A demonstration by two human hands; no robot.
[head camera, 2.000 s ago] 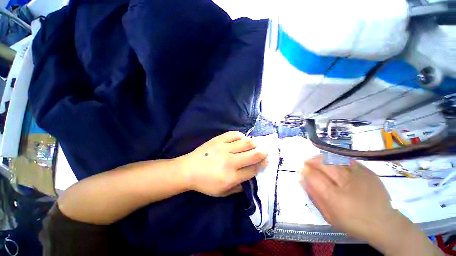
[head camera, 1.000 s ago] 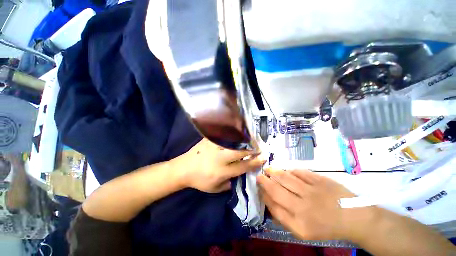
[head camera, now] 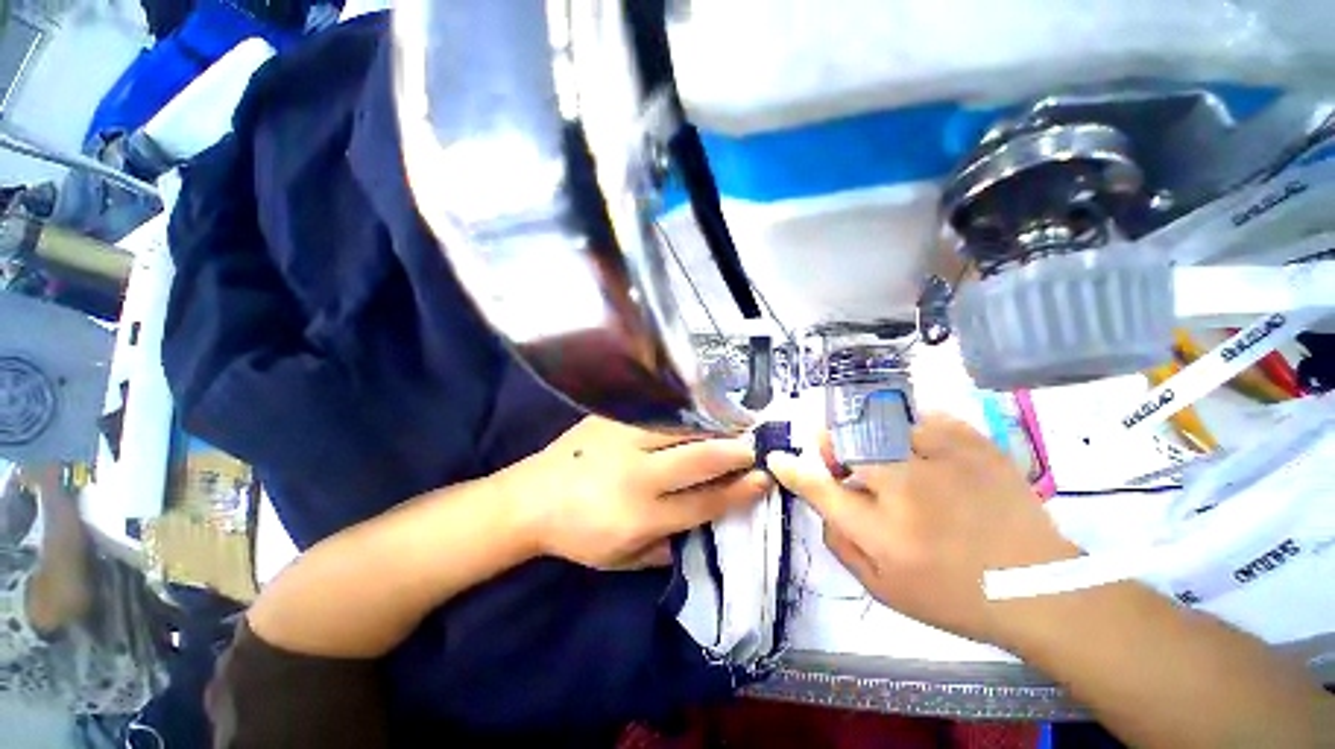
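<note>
A large dark navy garment (head camera: 293,307) lies bunched left of the needle area. A white strip with dark lines (head camera: 742,585) runs from the fingertips down to the front edge. My left hand (head camera: 622,490) presses and holds the garment's edge, fingertips beside the presser foot (head camera: 761,373). My right hand (head camera: 937,527) has its thumb and finger at the same edge, on a small dark navy piece (head camera: 773,439). A grey ribbed attachment (head camera: 873,422) sits beside the foot, just over my right fingers. A large shiny curved guard (head camera: 513,190) hides part of the cloth.
The white machine head with a blue stripe (head camera: 864,154) looms above. A grey ribbed tension knob (head camera: 1061,322) is at right. Label tapes (head camera: 1208,373) hang at right, one end over my right wrist. A measuring tape (head camera: 908,692) edges the table. A person's arm (head camera: 59,563) shows at left.
My right hand has moved up and slightly right, its fingers now beside the grey ribbed attachment. A small dark piece now shows between the fingertips. My left hand has barely moved. The view has shifted slightly.
</note>
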